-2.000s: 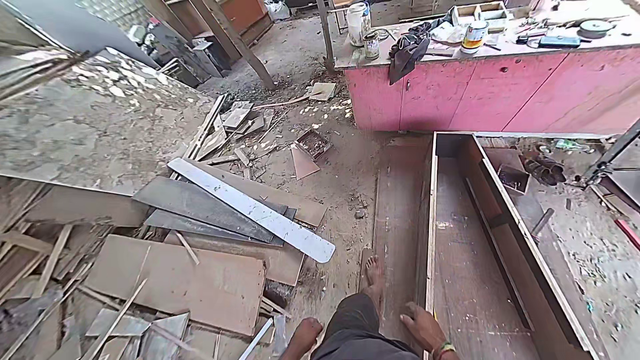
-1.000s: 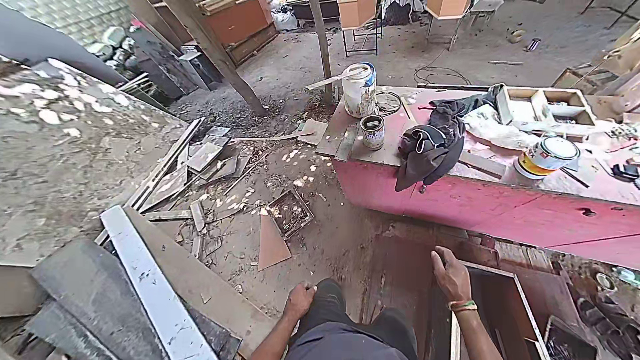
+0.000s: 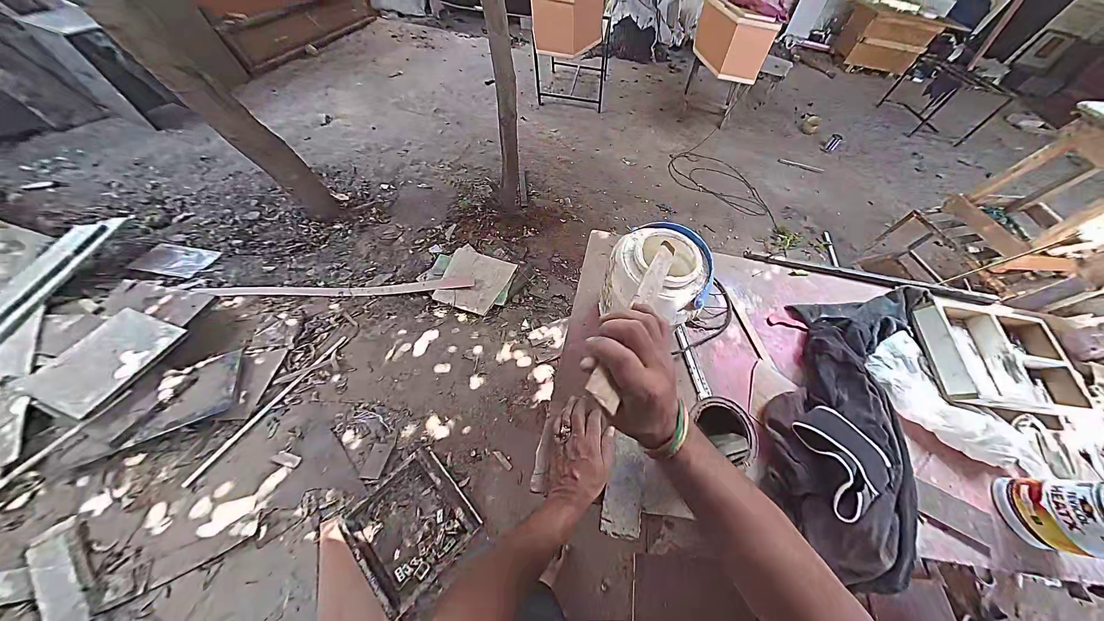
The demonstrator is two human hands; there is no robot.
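My right hand [image 3: 636,375] is closed around a flat wooden stick [image 3: 657,274], whose upper end reaches into the mouth of a white plastic tub [image 3: 614,289] with a blue rim. The stick's lower end shows below my fist. Beside it, my left hand [image 3: 580,450] rests at the left edge of the pink-stained table [image 3: 780,289]; what lies under its fingers is hidden. Just right of my right wrist is an open tin can [image 3: 724,424]. A dark cloth garment [image 3: 841,466] lies farther right.
A divided wooden tray [image 3: 1000,358], a white plastic bag [image 3: 944,410] and a paint bucket [image 3: 1048,516] occupy the table's right side. Wooden posts [image 3: 504,112] rise beyond it. Scrap boards [image 3: 108,358] and a debris-filled frame [image 3: 414,526] lie on the ground to the left.
The view has moved up to the table. My hands, apart and holding nothing visible one second ago, are now close together at the table's left end, the right one gripping the stick that stood in the tub.
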